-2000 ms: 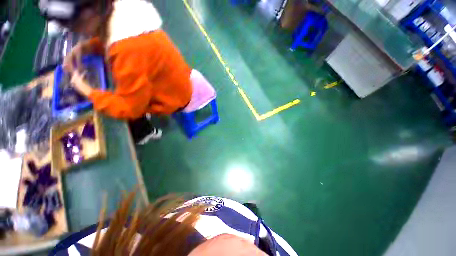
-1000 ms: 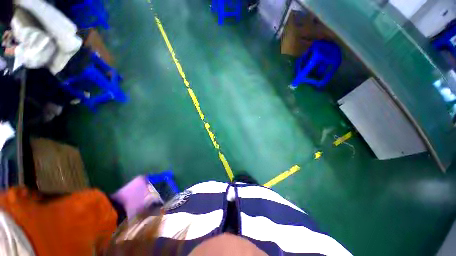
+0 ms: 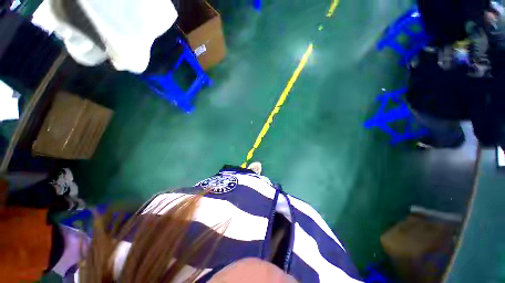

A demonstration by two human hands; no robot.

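Observation:
Neither of my hands is in the picture. Nearest in front of me is the green floor (image 3: 199,138) with a broken yellow line (image 3: 282,102) running up and to the right from my body. The tip of a light shoe (image 3: 255,167) shows at the line's lower end. My striped top and some loose hair fill the bottom of the view. No work piece is visible in a hand.
Seated people in white (image 3: 127,27) at upper left and dark clothing (image 3: 443,105) at right are by blue stools (image 3: 185,80). An orange sleeve (image 3: 25,243) is at lower left. Cardboard cartons stand at left (image 3: 72,126), upper left (image 3: 207,36) and lower right (image 3: 421,246). Bench edges curve at both sides.
The view has turned away from the bench with the parts and along the aisle. The person in orange has slid to the lower left edge. People and stools at right have come into view.

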